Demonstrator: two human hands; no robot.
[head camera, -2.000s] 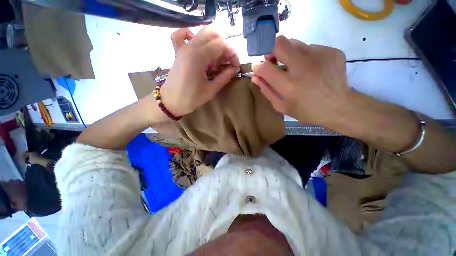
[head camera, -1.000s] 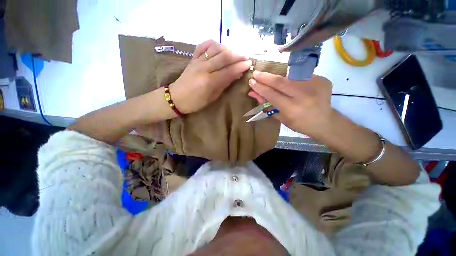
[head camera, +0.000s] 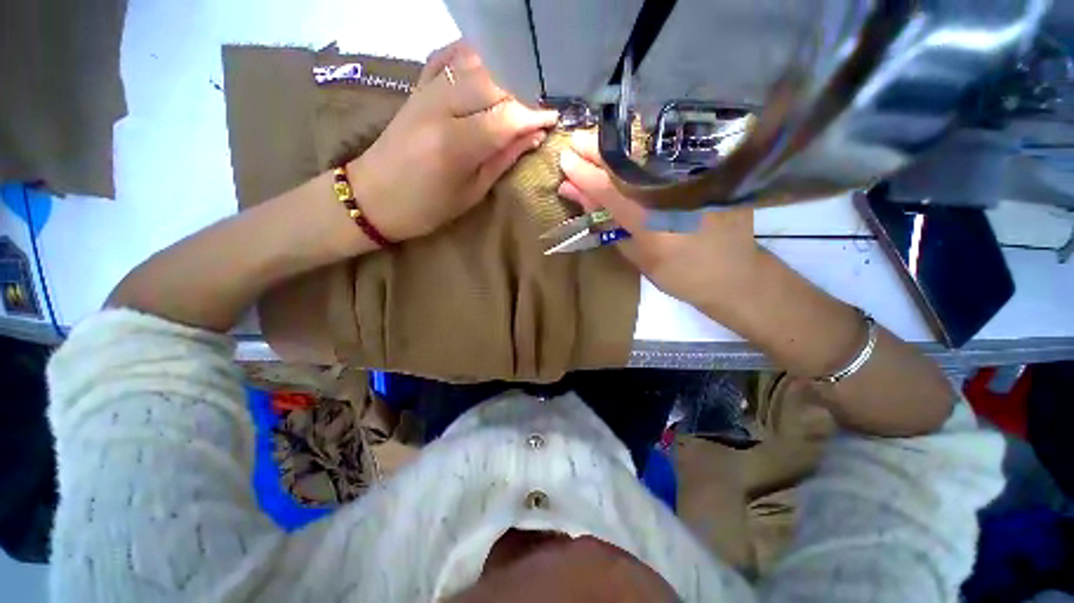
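Note:
A brown fabric panel (head camera: 436, 306) lies on the white table and hangs over its front edge. A metal zip (head camera: 365, 78) runs along its top left, with the pull at its left end. My left hand (head camera: 442, 159) presses on the panel's upper part, fingertips beside the presser foot (head camera: 574, 116). My right hand (head camera: 671, 230) holds the cloth just right of the foot, with thread snips (head camera: 583, 233) in the palm, blades pointing left. The machine's shiny round part hides some of my right hand.
The sewing machine head (head camera: 754, 71) fills the upper right. A smartphone (head camera: 942, 265) lies at the right. Another brown cloth (head camera: 65, 94) lies at the far left. A blue bin (head camera: 269, 471) with brown cloth is below the table, and brown pieces (head camera: 730, 471) lie right of my lap.
The panel and both hands have moved up to the presser foot under the machine head. The machine fills more of the view. The snips have stayed in my right hand.

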